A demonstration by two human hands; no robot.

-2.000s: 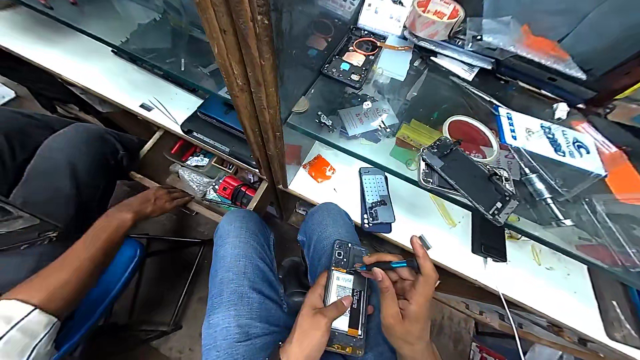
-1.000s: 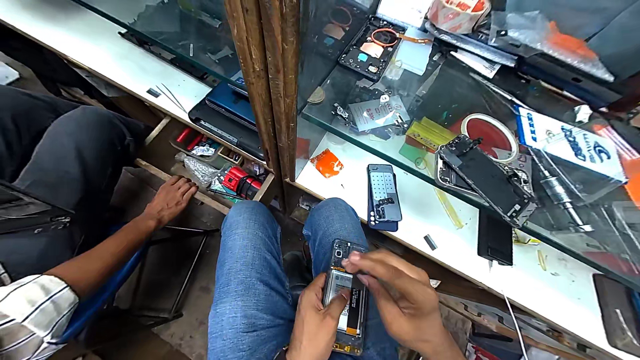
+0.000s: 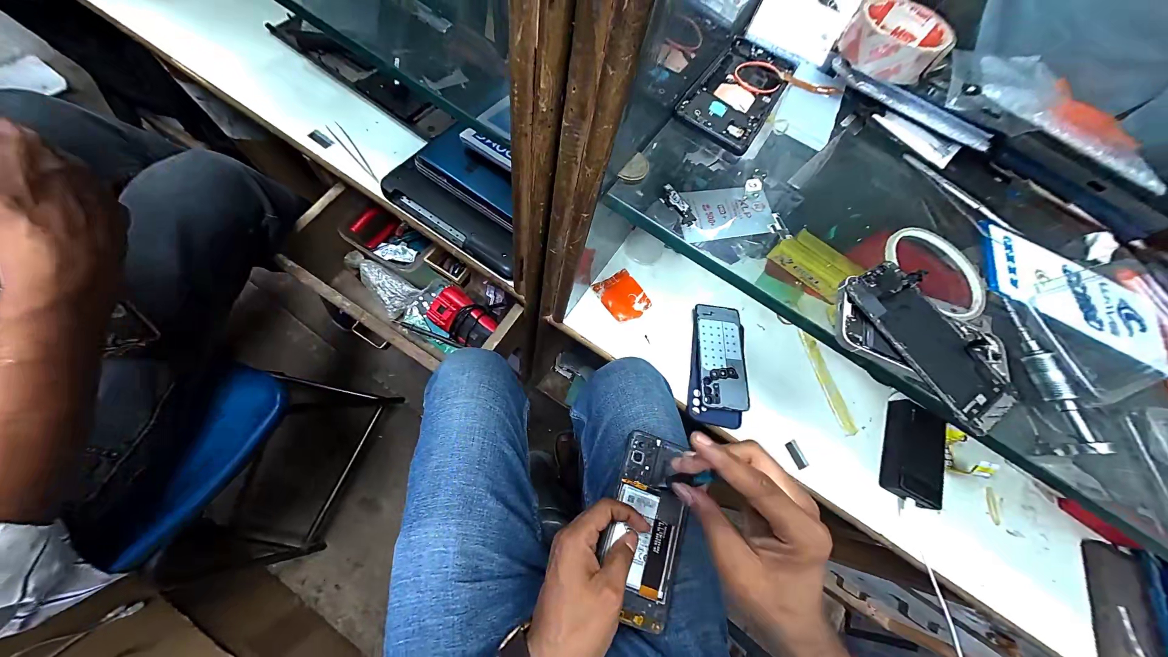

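An opened smartphone [image 3: 650,547], its battery and inner parts bare, rests tilted on my right thigh. My left hand [image 3: 589,570] grips its left side and lower half, the fingers lying over the battery. At the phone's upper right edge, my right hand [image 3: 762,520] pinches a small, blurred, blue-green and dark piece [image 3: 698,476] between thumb and fingers; I cannot tell whether it is a tool or a part. Just beyond on the white desk lie two phones, one on the other, the upper a grey phone back [image 3: 721,356]. A small grey strip [image 3: 797,453] lies right of them.
A glass shelf [image 3: 776,292] holds a disassembled phone [image 3: 926,338], tape rolls and a screwdriver [image 3: 1049,383]. A black device [image 3: 912,452] lies below its edge. Left, an open drawer [image 3: 365,306] holds a red tool [image 3: 461,315]. A person's arm [image 3: 55,347] is at far left, beside a wooden post [image 3: 575,155].
Two seconds ago my right hand held a blue tool and a small grey strip. One second ago the strip was on the desk. The other person's hand has left the drawer and is raised.
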